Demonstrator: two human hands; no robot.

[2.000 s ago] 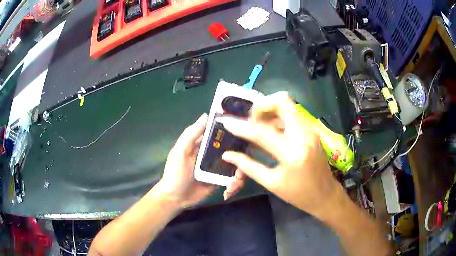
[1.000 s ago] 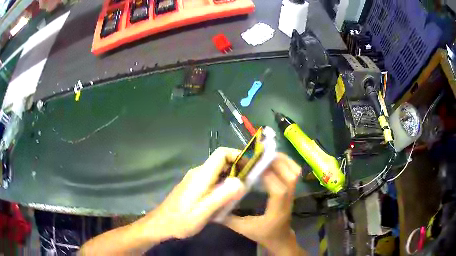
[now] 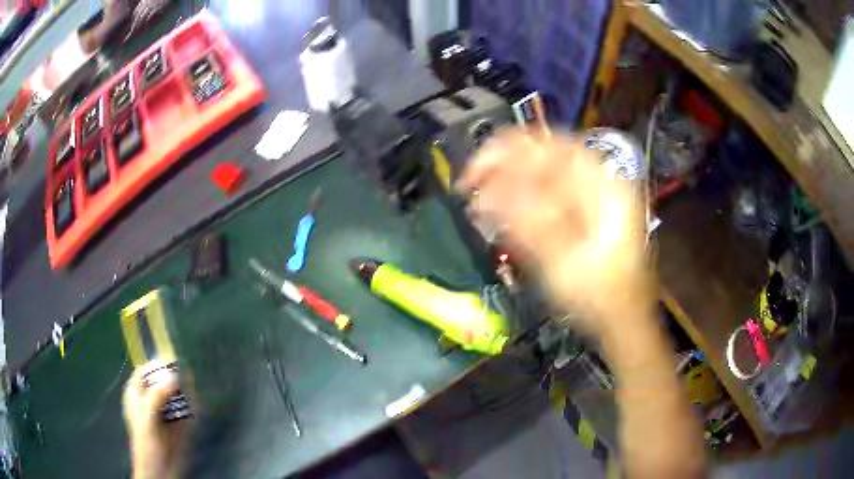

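The keypad phone (image 3: pixel 145 327) stands up from my left hand (image 3: pixel 154 412) at the lower left, its yellow-edged screen side facing me. The dark keypad end with pale keys shows by my thumb. My left hand is closed around that lower end. My right hand (image 3: pixel 552 210) is raised at the right over the soldering station (image 3: pixel 459 117). It is blurred and hides part of the station, so I cannot tell whether it holds the soldering iron.
The lime-green electric screwdriver (image 3: pixel 440 306), red-handled screwdriver (image 3: pixel 318 304), blue pry tool (image 3: pixel 301 241), tweezers (image 3: pixel 281 384) and dark battery (image 3: pixel 208 256) lie on the mat. A red phone tray (image 3: pixel 248 89) stands behind. A black fan-like object (image 3: pixel 379 145) is beside the station.
The view has swung right. My hands have parted: the left keeps the phone, now screen side up front, and the right has moved off it to the soldering station.
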